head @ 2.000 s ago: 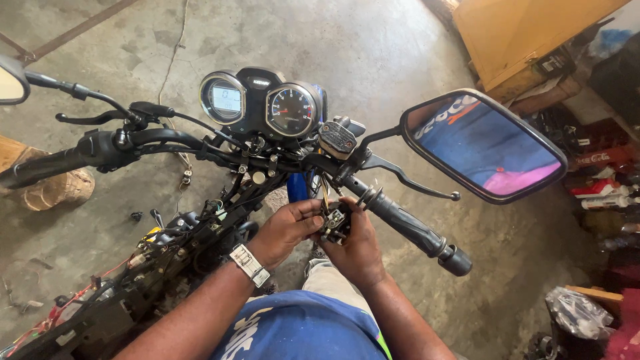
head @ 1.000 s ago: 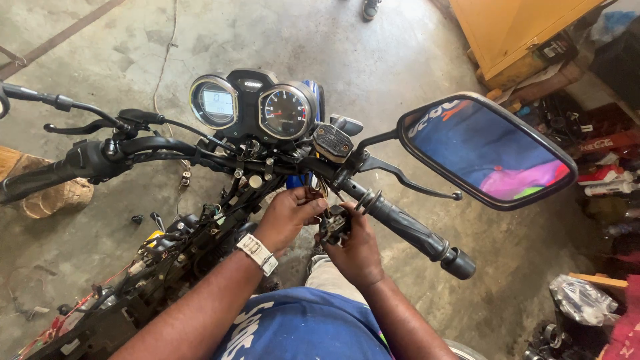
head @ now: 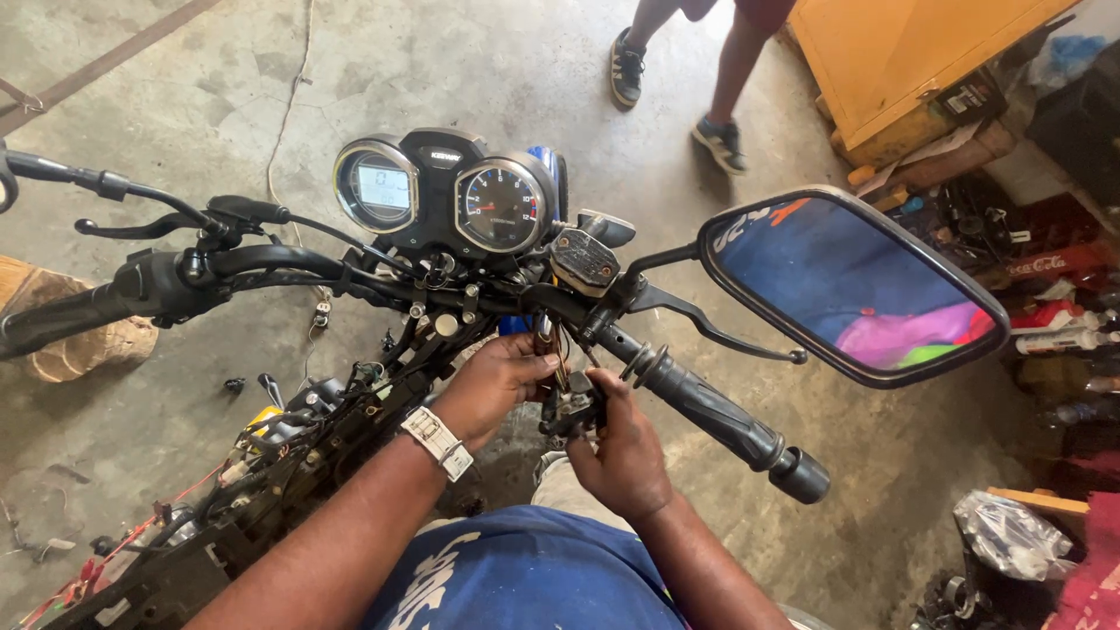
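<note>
Below the right side of a motorcycle handlebar (head: 626, 348), my right hand (head: 619, 451) holds an opened handlebar switch housing (head: 574, 404), its inner side showing. My left hand (head: 499, 385), with a white watch at the wrist, pinches thin wires (head: 563, 354) that run from the bar into the housing. The black throttle grip (head: 717, 407) lies to the right of my right hand. Above are the brake lever (head: 709, 328), the brake fluid reservoir (head: 584, 262) and the instrument cluster (head: 444, 192), one dial lit. The fingertips of my left hand are partly hidden behind the wires.
A mirror (head: 857, 284) juts out at right. The stripped motorcycle frame (head: 289, 490) with loose wiring runs to the lower left. Another person's legs (head: 739, 66) stand beyond the cluster, near a yellow cabinet (head: 919, 52). A wooden log (head: 96, 341) lies behind the left grip. Cluttered shelves line the right.
My left hand has shifted from the switch housing up onto the wires, while my right hand keeps hold of the housing. Another person's legs have come into view at the top.
</note>
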